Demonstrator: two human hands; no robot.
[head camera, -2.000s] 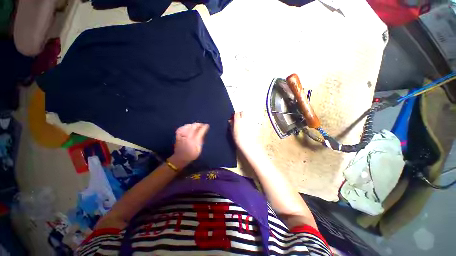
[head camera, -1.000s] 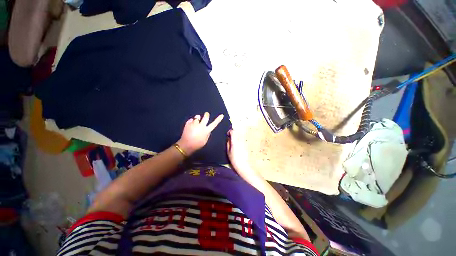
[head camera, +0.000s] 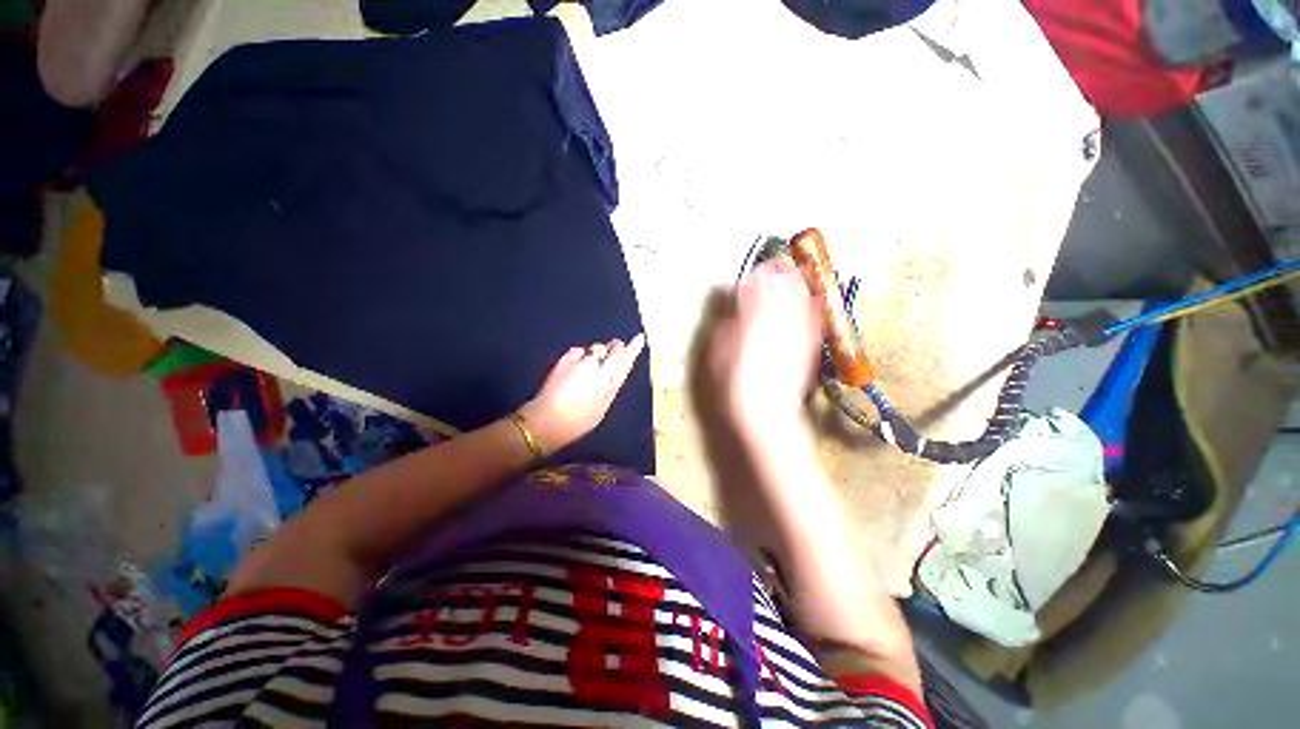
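The navy garment (head camera: 385, 214) lies spread on the cream table, its straight right edge running down toward me. My left hand (head camera: 582, 396) rests on the garment's lower right part, fingertips at that edge, holding nothing. My right hand (head camera: 774, 328) is blurred and lies over the left side of the steam iron (head camera: 836, 313), beside its orange-brown wooden handle. The handle shows almost whole; the hand hides most of the metal body. Whether the fingers touch or grip the iron cannot be told.
A black wrapped hose (head camera: 1007, 406) curves right from the iron to blue and yellow lines (head camera: 1205, 296). A crumpled off-white cloth (head camera: 1015, 527) hangs at the table's right edge. Navy pieces (head camera: 860, 12) lie at the far edge. Coloured scraps (head camera: 228, 427) lie at left.
My right hand has left the garment's right edge and moved right and forward to the iron. My left hand has stayed on the garment, shifting slightly toward its edge. The view has shifted a little.
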